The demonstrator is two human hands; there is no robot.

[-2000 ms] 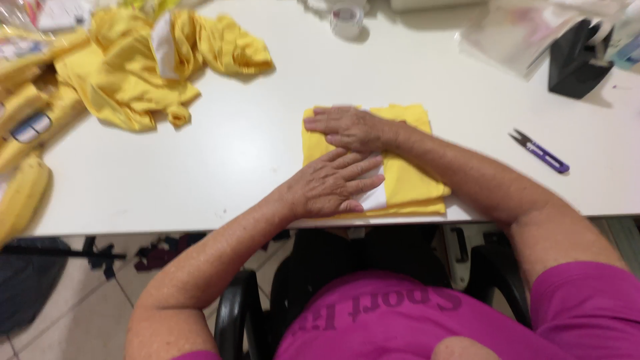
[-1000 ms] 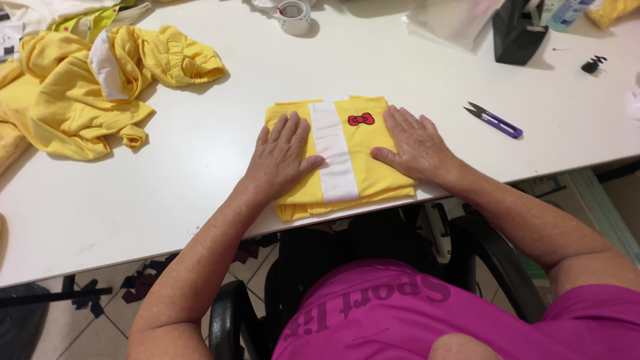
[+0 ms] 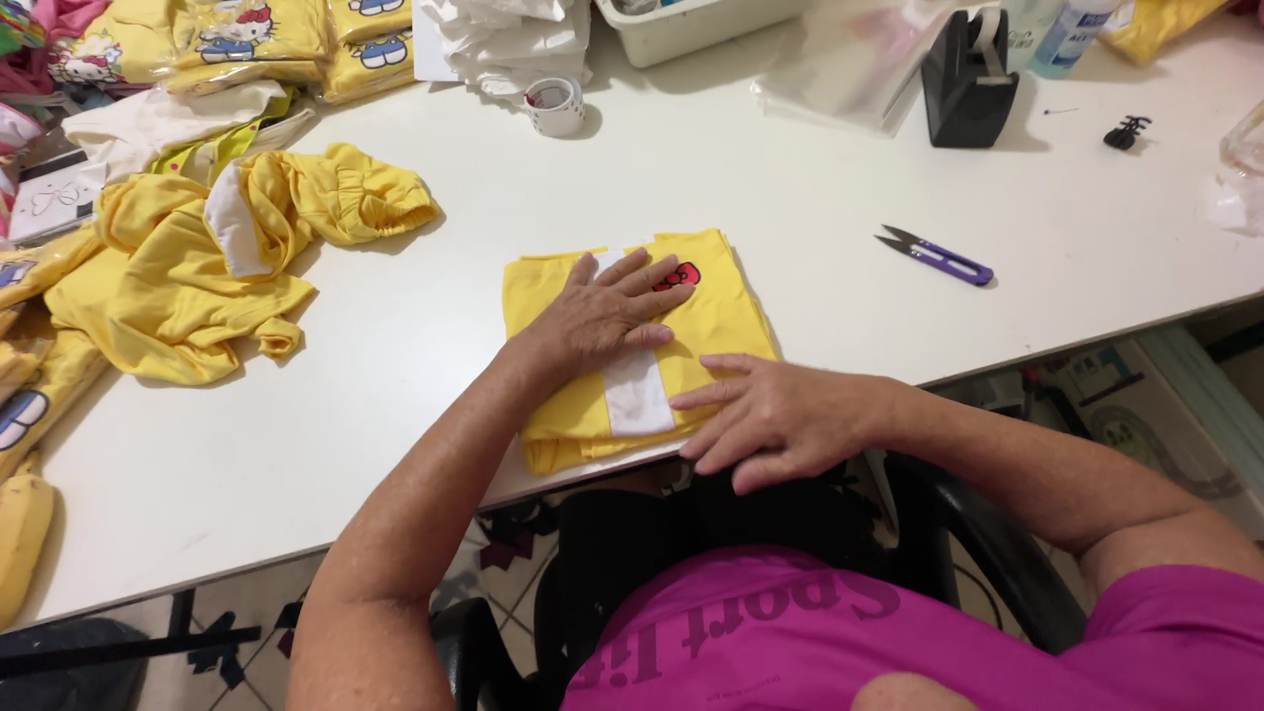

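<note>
A folded yellow garment with a white stripe and a red bow motif lies at the near edge of the white table. My left hand rests flat on its upper part, fingers spread, partly over the stripe and touching the bow. Over the lower right corner of the garment is my right hand, its fingers apart and part of it beyond the table edge. Neither hand grips anything. A crumpled yellow garment with a white stripe lies to the left. Purple-handled thread snips lie to the right.
Toward the back are a tape roll, a black tape dispenser, clear plastic bags, a white bin and a bottle. A small black claw clip lies at right. Bagged yellow garments fill the back left.
My left hand has moved right across the garment, from its left side onto the stripe. My right hand has come down from the upper right side to the lower right corner.
</note>
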